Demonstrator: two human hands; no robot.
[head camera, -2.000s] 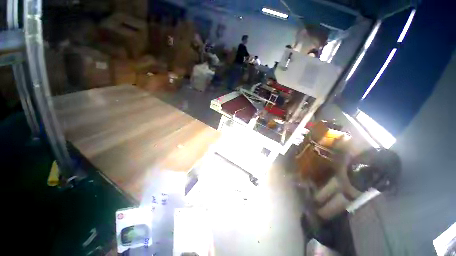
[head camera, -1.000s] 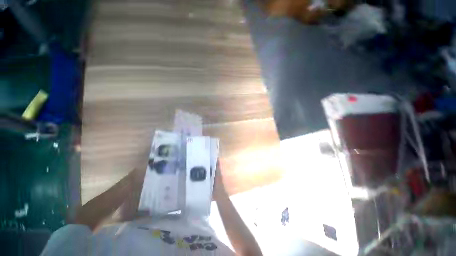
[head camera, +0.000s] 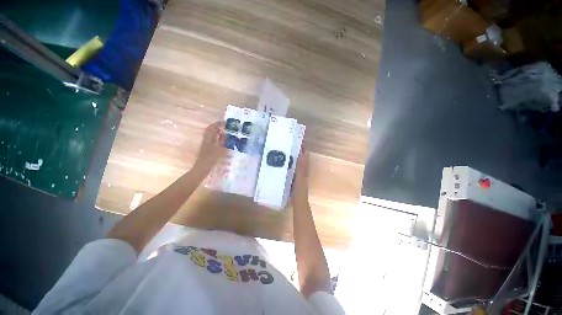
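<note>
Several white watch boxes (head camera: 277, 161) printed with dark watch pictures stand side by side as a stack over the wood-look table (head camera: 203, 55). My left hand (head camera: 213, 145) holds the stack's left side. My right hand (head camera: 300, 178) is pressed on its right side, with the fingers partly hidden. A pale slip (head camera: 272, 98) sticks out beyond the far end of the boxes. Whether the stack touches the table is hard to tell.
A green-topped bench (head camera: 49, 135) with a metal bar, a blue thing and a yellow piece is at left. A white machine with a dark red panel (head camera: 487, 246) stands at lower right. Brown cartons (head camera: 447, 24) and a clear plastic bag (head camera: 531, 86) lie beyond the grey aisle.
The view has turned down from the room to the table. Since one second ago, the boxes and both hands appear farther forward, with both arms more extended; the hands still hold the stack.
</note>
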